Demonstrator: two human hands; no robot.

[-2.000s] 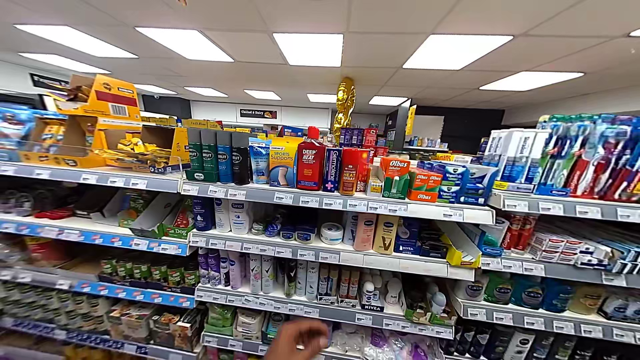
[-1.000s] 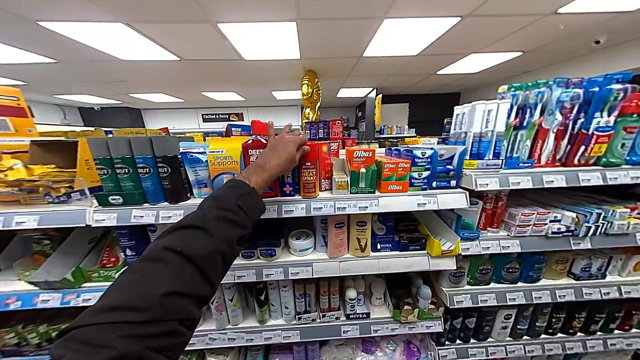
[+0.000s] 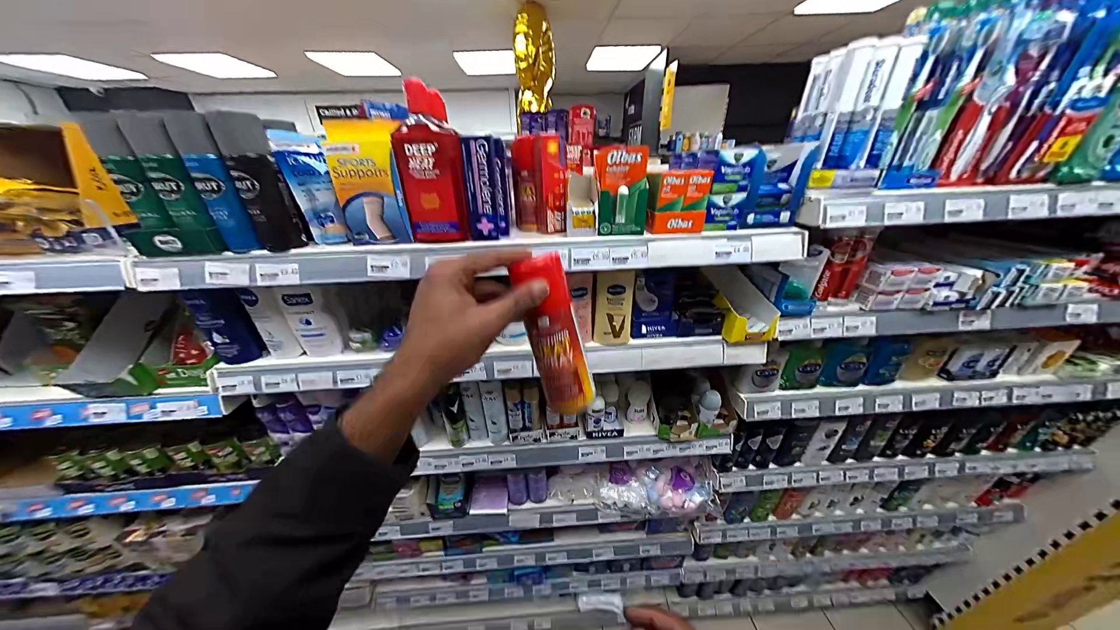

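My left hand (image 3: 490,302) holds a red heat spray can (image 3: 560,350) by its top end, between thumb and fingers. The can is tilted, its orange-yellow lower end down and to the right, in front of the second shelf. Above it, on the top shelf, stand more red spray cans (image 3: 538,184), red Deep Heat packs (image 3: 429,184) and Olbas boxes (image 3: 623,191). Only a small part of my right hand (image 3: 656,618) shows at the bottom edge, beside a small whitish item (image 3: 602,604); its grip on that item cannot be made out.
The top shelf edge (image 3: 507,251) runs above several lower shelves of toiletries. Toothbrush packs (image 3: 1006,105) fill the upper right shelf. Deodorant cans (image 3: 201,184) and an open yellow carton (image 3: 96,184) stand at the left. A yellow panel (image 3: 1041,569) crosses the lower right corner.
My left hand was up at the top shelf among the red packs a second ago; it is now lower, holding the spray can. Part of my right hand has come into view at the bottom.
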